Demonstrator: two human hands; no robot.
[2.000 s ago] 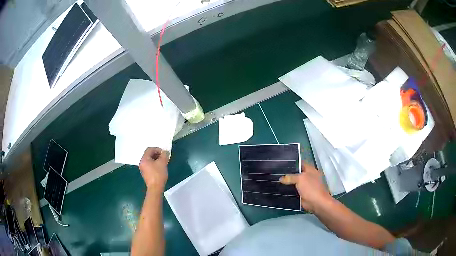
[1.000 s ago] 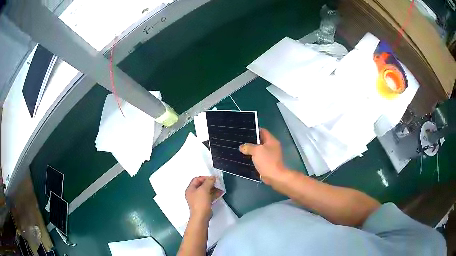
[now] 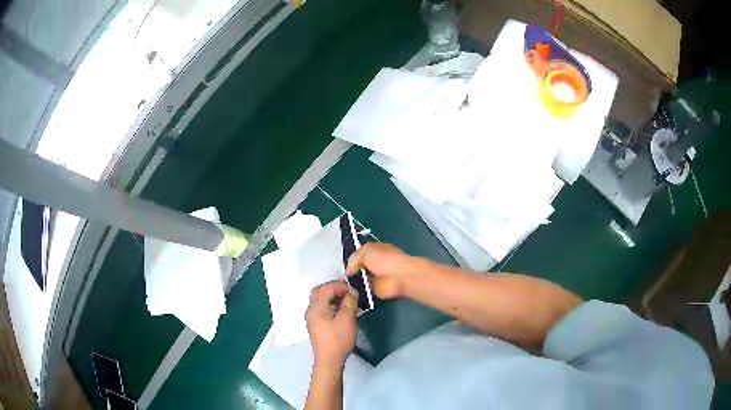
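Note:
A small solar panel shows as a narrow black strip with a light edge, near the bench middle. A white sleeve lies against its left side and hides the rest; whether the panel is inside or under it I cannot tell. My right hand grips the panel's right edge. My left hand pinches the sleeve's edge beside the panel. A thin white cable runs from behind the panel. Another white sleeve lies below, partly behind my left forearm.
Small white pieces lie behind the sleeve. A large fanned sleeve stack bears a tape dispenser at right. More sleeves lie by the grey post. A bench-end machine and brown cartons are far right.
The view has turned and shifted. My left hand has left the far-left sleeves and brought a sleeve to the panel. The panel has moved left and its black face is now mostly hidden.

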